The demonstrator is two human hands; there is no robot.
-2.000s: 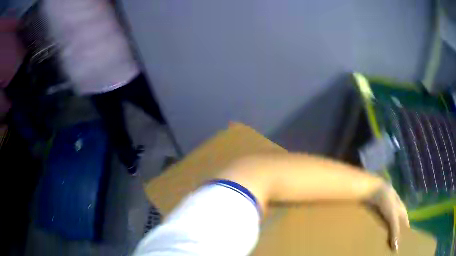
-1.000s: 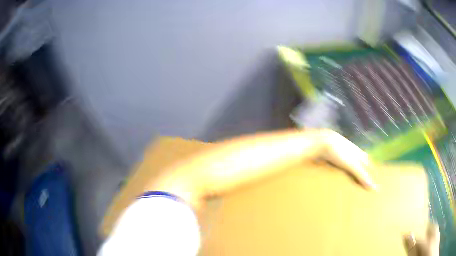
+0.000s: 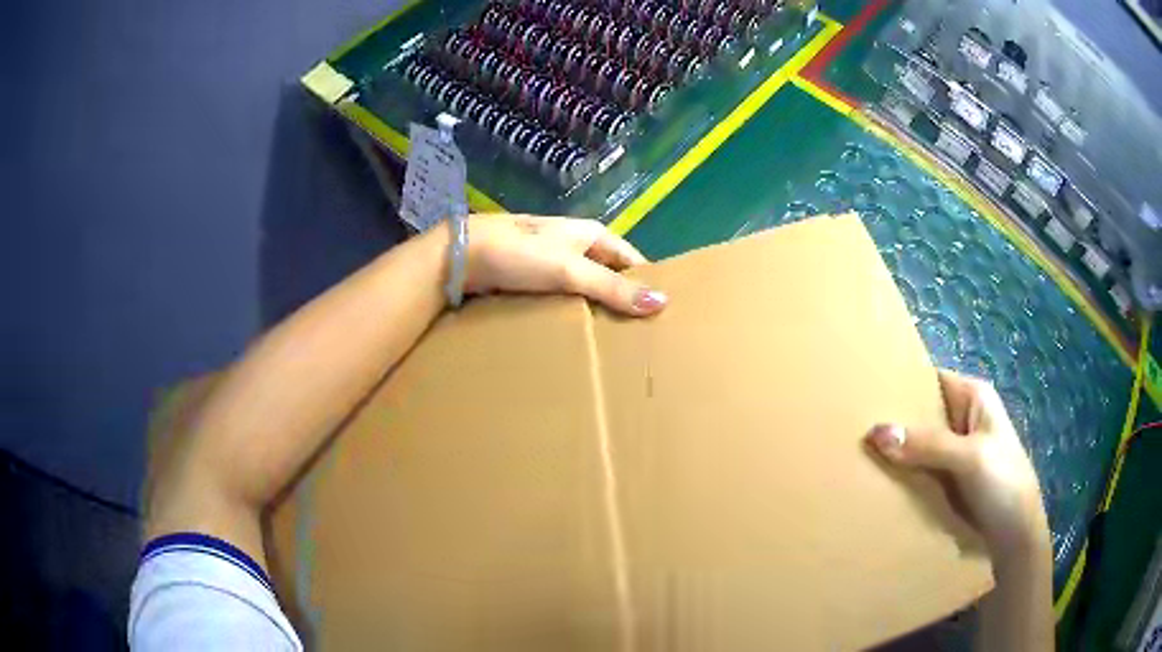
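A large tan cardboard sheet (image 3: pixel 765 433) with a crease down its middle fills the lower centre, tilted above the green bench mat. My left hand (image 3: pixel 561 261) grips its top edge near the crease, thumb on the face. A clear band is around my left wrist. My right hand (image 3: pixel 975 446) holds its right edge, thumb on the face and fingers hidden behind. The sheet's bottom is cut off by the picture's edge.
A tray of dark reddish ring-like parts (image 3: pixel 561 77) stands at the back left of the mat. A white paper label (image 3: pixel 435 176) hangs at the bench edge. A clear tray with round pockets (image 3: pixel 879 229) lies behind the sheet. A tray of silver-white parts (image 3: pixel 1007 127) is at upper right.
The view has swung right towards the bench. The blue stool has left the picture. My right hand, barely visible earlier, now shows on the sheet's right edge, and the sheet's crease shows.
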